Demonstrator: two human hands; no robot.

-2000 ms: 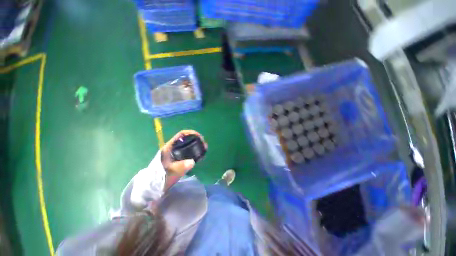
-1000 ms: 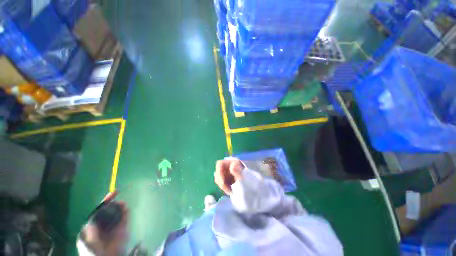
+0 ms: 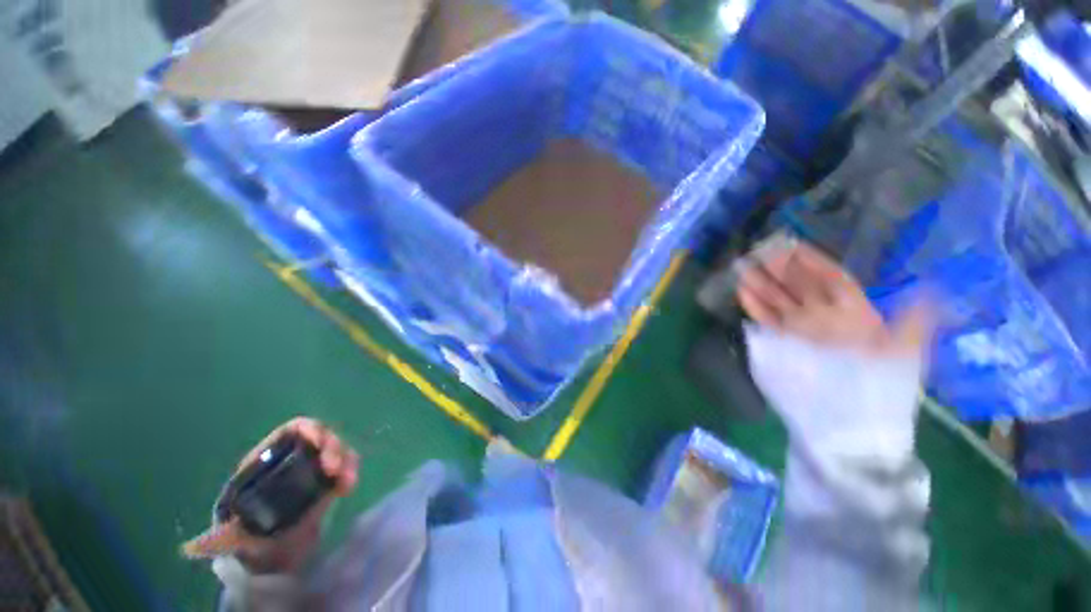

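My left hand (image 3: 314,508), at the lower left, is shut on a glossy black cylindrical unit (image 3: 279,483). My right hand (image 3: 826,299) is raised at the right, blurred, palm down with fingers apart, and I see nothing in it. A blue film-lined crate (image 3: 437,209) stands in front of me, between and beyond the hands. A flat brown sheet lies on its bottom and I see no units in it.
A cardboard sheet (image 3: 299,48) lies over the crate beside it, at the upper left. A small floor crate (image 3: 751,514) stands at the lower right. More blue crates (image 3: 1011,341) are at the right edge. Yellow lines cross the green floor.
The view has turned and moved up to the large film-lined crate. My left hand still holds the black unit. My right hand has moved outward from the body and its fingers have opened.
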